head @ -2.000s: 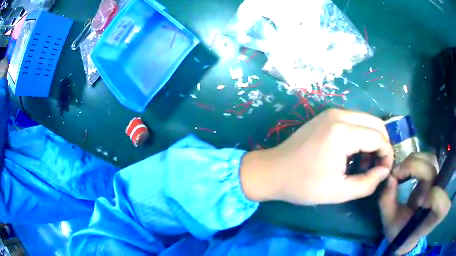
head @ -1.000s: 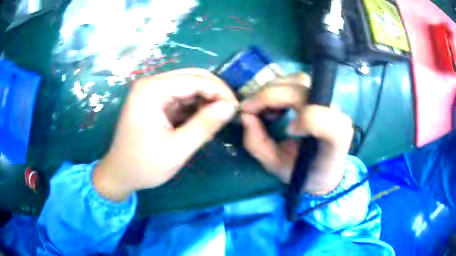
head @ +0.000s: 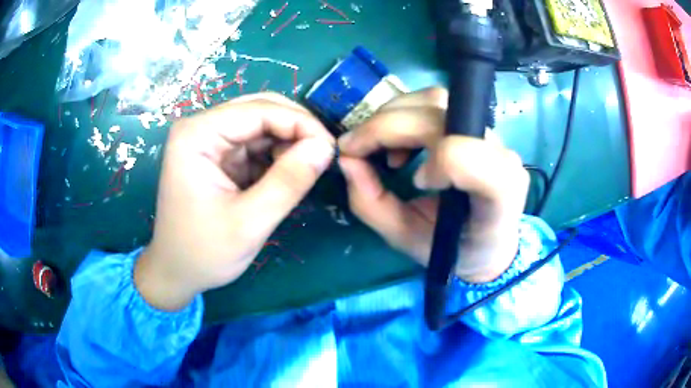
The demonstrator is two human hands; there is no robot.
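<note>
My left hand [head: 227,197] and my right hand [head: 447,189] meet fingertip to fingertip above the bench. The thumb and forefinger of each are pinched at a tiny dark thing [head: 336,154] between them, too small to make out. My right hand also holds the black soldering iron [head: 461,114] between its other fingers, handle end toward me and barrel pointing away. The blue block with a pale band [head: 348,85] lies just beyond my fingertips. Red lead wires [head: 208,89] lie loose on the bench, some partly hidden by my left hand.
A crumpled clear bag [head: 129,53] with small white parts [head: 121,148] lies at upper left. A blue bin [head: 19,182] and a red striped roll [head: 44,279] are at far left. The soldering station [head: 561,34], pink mat [head: 651,114] and red box [head: 670,45] are at right.
The view has swung right since the oldest frame, bringing the station and pink mat in. The hands stay joined at the fingertips, and the soldering iron remains in my right hand.
</note>
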